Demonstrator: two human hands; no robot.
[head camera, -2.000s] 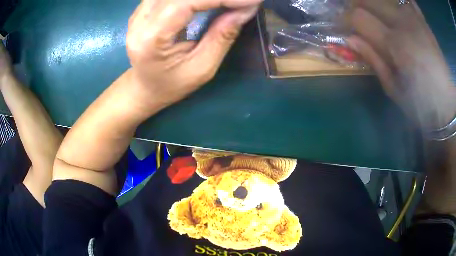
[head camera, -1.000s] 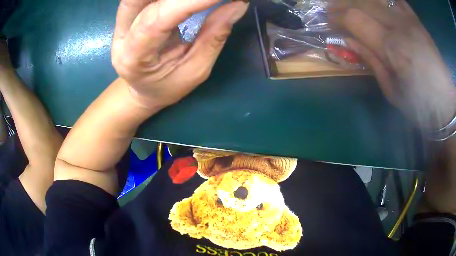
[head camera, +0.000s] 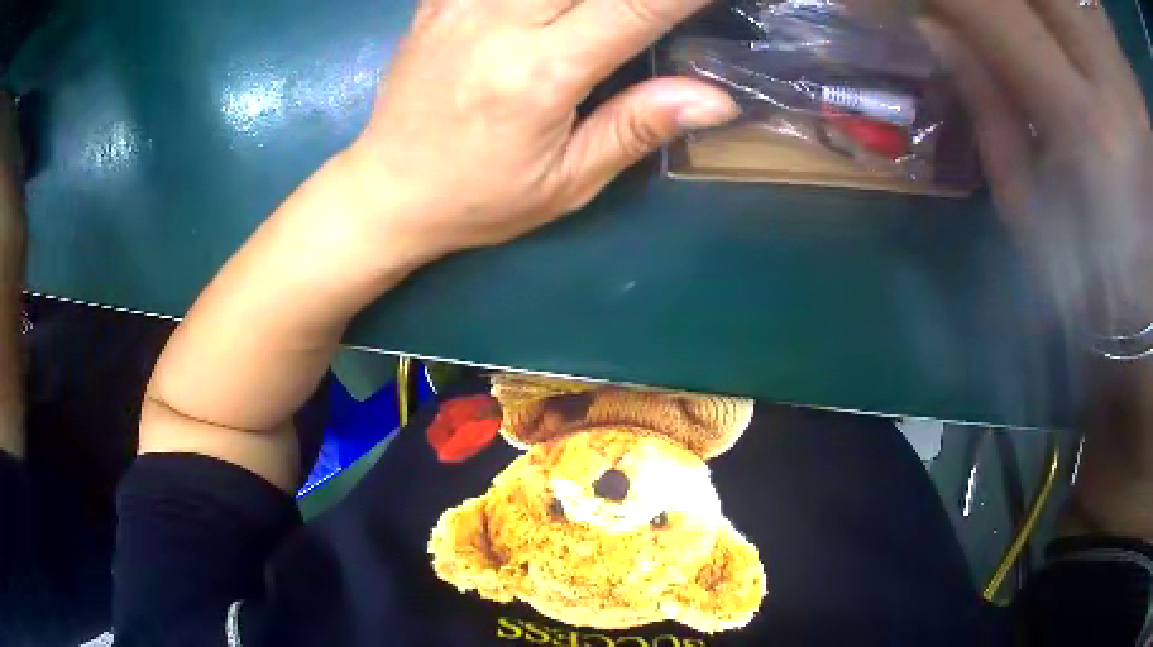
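A small open carton (head camera: 822, 180), brown inside, lies on the dark-green table at the upper right, its far part cut off by the top edge. Clear plastic bags (head camera: 759, 95) lie in it, one with a red part (head camera: 872, 134) and a pale ribbed cylinder (head camera: 867, 101). My left hand (head camera: 506, 114) is at the carton's left side, thumb reaching over its edge, other fingertips cut off by the frame top. My right hand (head camera: 1062, 152) is blurred at the carton's right side, and its fingers are unclear. Whether either hand grips anything cannot be seen.
The glossy dark-green table (head camera: 607, 310) has a pale front edge close to my body. Another person's forearm (head camera: 10, 253) is at the far left edge. Below the table are a blue item (head camera: 348, 432) and yellowish metal legs (head camera: 1027, 525).
My left hand has moved right onto the carton's left side. My right hand has shifted slightly right. The carton and bags sit slightly differently. The other person's arm has moved left.
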